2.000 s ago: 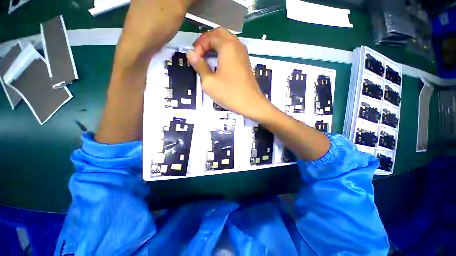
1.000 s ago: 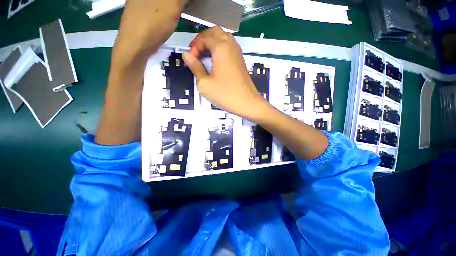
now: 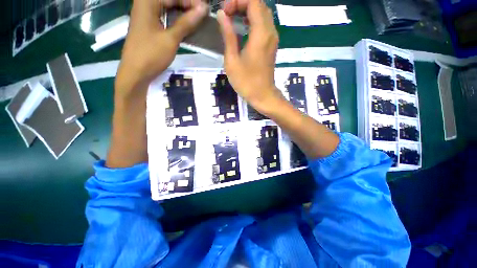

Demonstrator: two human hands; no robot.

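A white parts tray lies in front of me with black phone parts in two rows of pockets. My left hand is at the top edge of the view, blurred and partly cut off. It holds a grey-brown sticker sheet with a white edge beyond the tray. My right hand is over the tray's far edge, thumb and fingertips close together beside the sheet. Whether a tiny pad is between them cannot be seen. My right hand and forearm hide some pockets.
A tray stack with black parts stands at the right. Loose sticker sheets lie at the left, another strip at far right. White liners, clear plastic trays and a strip of dark parts lie at the far side.
My right hand has left the upper-left part and moved up and right to the sticker sheet. My left hand and the sheet show more fully. The tray appears lower in view.
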